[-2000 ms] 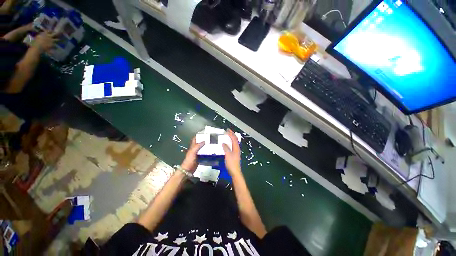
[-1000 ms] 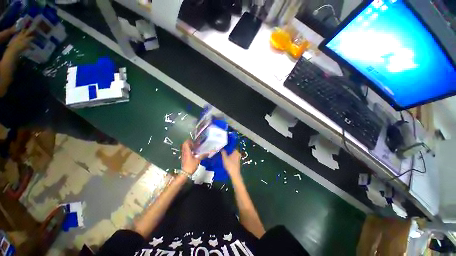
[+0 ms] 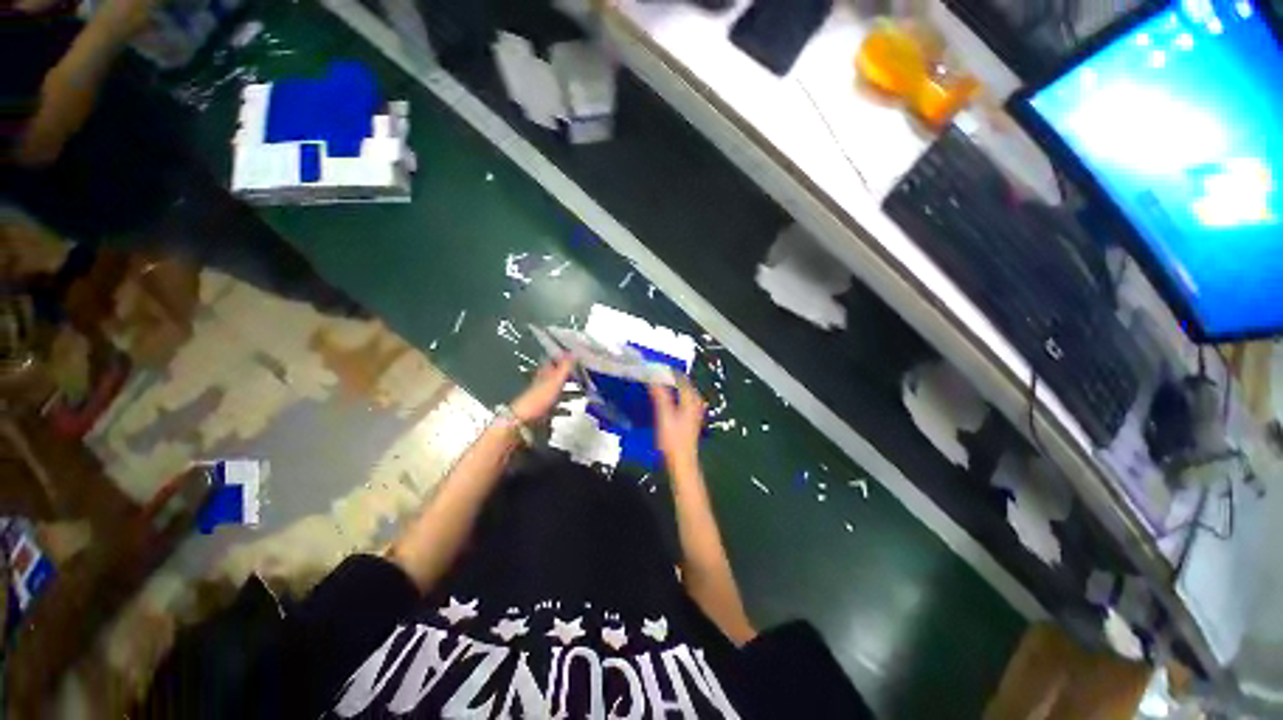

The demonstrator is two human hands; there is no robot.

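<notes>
A thin white and grey carton blank (image 3: 619, 363), blurred, is held tilted above the green surface. My left hand (image 3: 543, 390) grips its left end, and my right hand (image 3: 680, 411) is closed on its right end. Below it, blue and white blanks (image 3: 588, 436) lie on the green surface, partly hidden by the held piece and my hands. How far the held piece is folded cannot be told.
A stack of blanks (image 3: 321, 138) stands upper left on the green surface (image 3: 380, 253). White trim (image 3: 532, 267) lies scattered around. A dark belt (image 3: 675, 183) carries white formed pieces (image 3: 805, 277) below the shelf with keyboard (image 3: 1006, 288). Another person's arm (image 3: 78, 71) shows upper left.
The held carton has turned from showing its printed and blue faces to lying flatter between both hands. My right hand has closed on it. White pieces on the belt have shifted; the view has moved too.
</notes>
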